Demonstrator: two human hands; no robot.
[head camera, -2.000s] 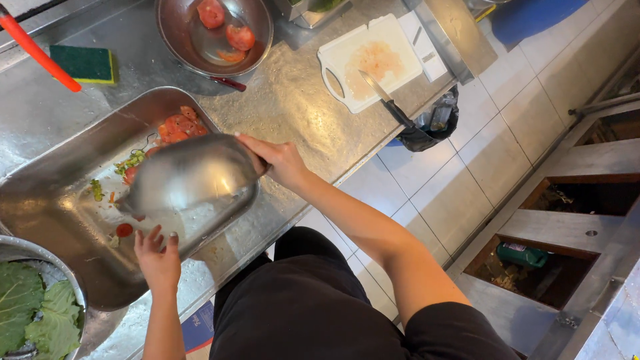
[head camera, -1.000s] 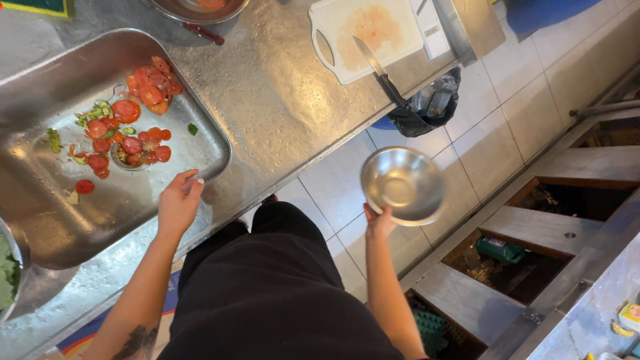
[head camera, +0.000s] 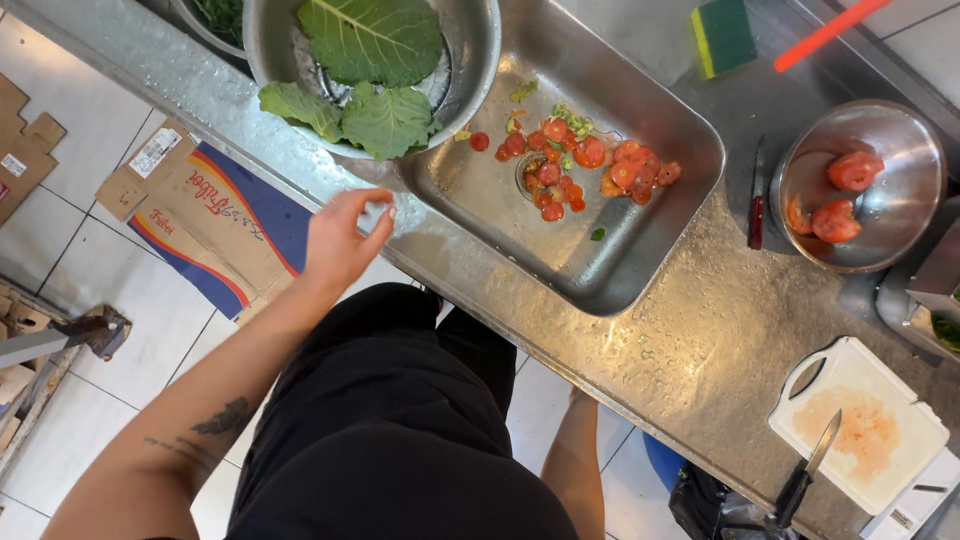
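My left hand (head camera: 350, 234) hangs over the counter's front edge, thumb and fingers apart, holding nothing. Just beyond it stands a large metal bowl (head camera: 480, 71) with big leafy greens (head camera: 379, 37). In the steel sink (head camera: 465, 187), tomato ends and pulp (head camera: 555, 165) lie around the drain with green scraps. My right arm reaches down past the counter's edge; that hand is mostly hidden beneath it, so what it holds does not show. At the right, a steel bowl (head camera: 892, 217) contains peeled tomatoes (head camera: 855, 171), beside a red-handled knife (head camera: 756, 221).
A black-handled knife (head camera: 810, 469) rests across a stained white cutting board (head camera: 907, 442), its handle over the counter edge. A green and yellow sponge (head camera: 724, 37) lies behind the sink. Flattened cardboard (head camera: 217, 217) covers floor tiles. A black bag (head camera: 701, 499) hangs below the counter at right.
The view has swung left. My right hand, which held a steel bowl out over the floor, has gone down under the counter's edge; that bowl is out of sight.
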